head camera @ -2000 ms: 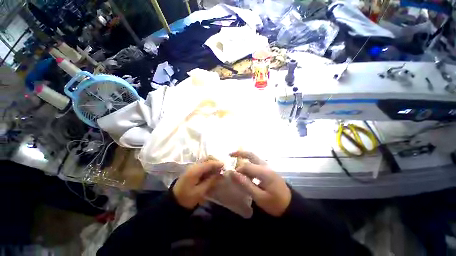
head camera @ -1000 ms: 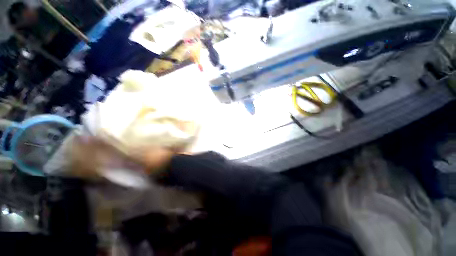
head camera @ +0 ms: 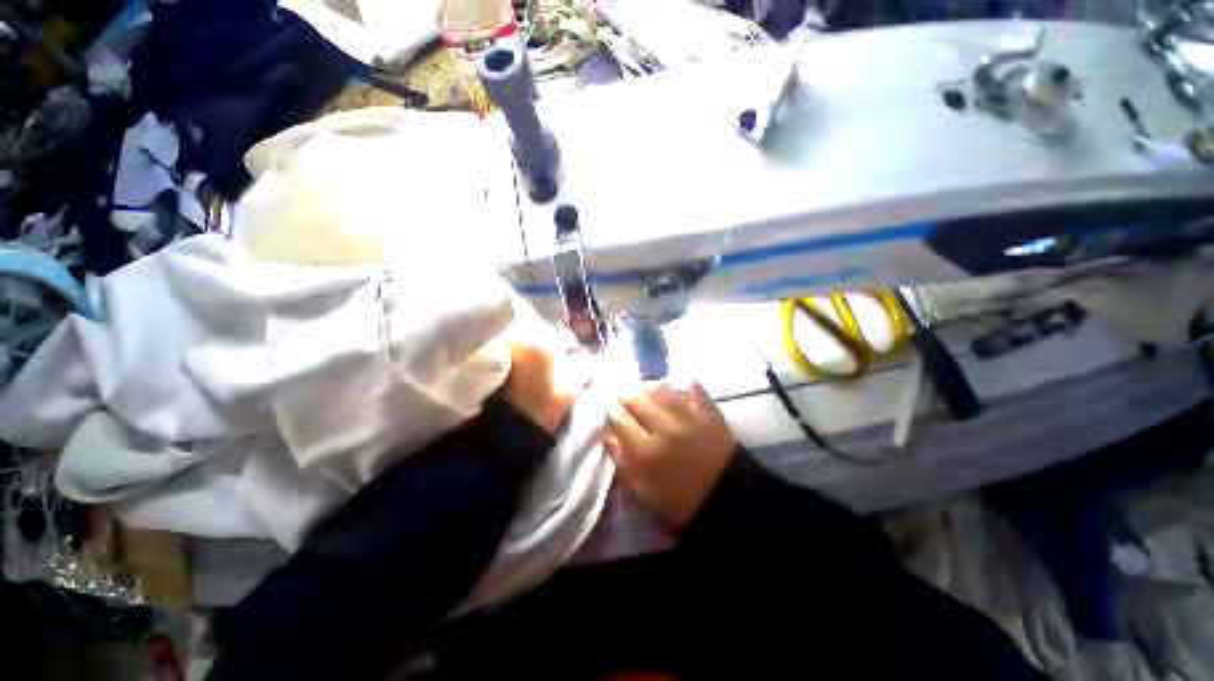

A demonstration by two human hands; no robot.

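The off-white garment piece lies in large folds left of the needle and hangs over the table edge between my arms. My left hand is on the cloth just left of the needle area, partly hidden by folds and glare. My right hand rests with bent fingers on the cloth edge, just in front of the presser foot area. The sewing machine head reaches in from the right. Glare hides whether the cloth lies under the foot.
Yellow-handled scissors lie under the machine arm, with a dark cord and a small dark tool nearby. The blue fan rim is at the left. Dark cloth is heaped behind. A grey-beige heap is at lower right.
The view has moved closer to the machine. My hands have come to the needle area from further left, and the garment now spreads left of the needle.
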